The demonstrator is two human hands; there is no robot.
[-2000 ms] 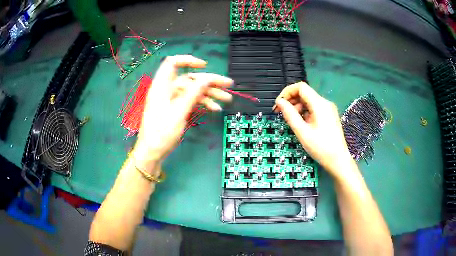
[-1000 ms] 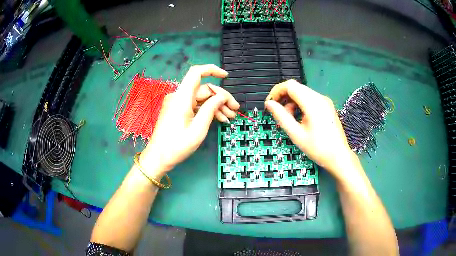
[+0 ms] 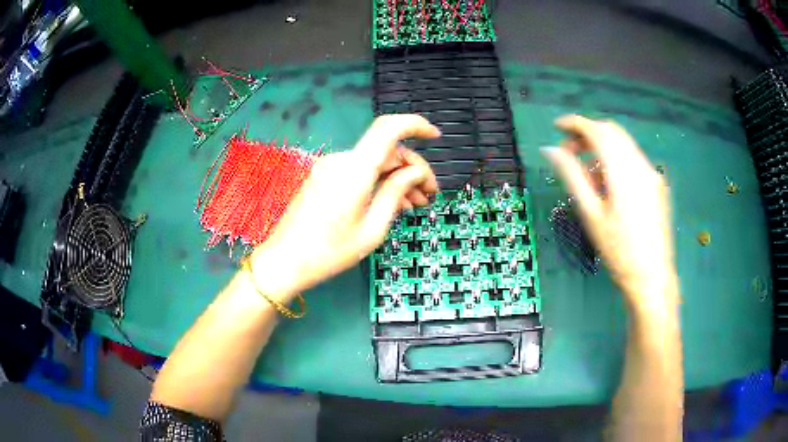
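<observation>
A green PCB panel (image 3: 454, 259) with rows of small upright parts lies on the near part of the black slotted rack (image 3: 458, 350). My left hand (image 3: 367, 194) is over the panel's upper left corner, fingers curled, thumb near the index finger; whether a wire is between them is hidden. My right hand (image 3: 613, 190) is blurred above the pile of black lead wires (image 3: 572, 237), thumb and fingers apart, with no wire visible in it. The pile is partly covered by this hand. A pile of red lead wires (image 3: 251, 190) lies left of my left hand.
Another panel with red wires (image 3: 432, 22) is at the rack's far end. A PCB strip with red wires (image 3: 226, 112) lies at upper left, near a green post (image 3: 130, 47). A round fan (image 3: 97, 250) stands left. Black upright racks stand at both sides. Yellow loops (image 3: 704, 238) lie right.
My right hand has moved from the panel's top edge rightward to the black wire pile, and its fingers have spread. My left hand stays near the panel's upper left; the red wire seen there earlier no longer shows clearly.
</observation>
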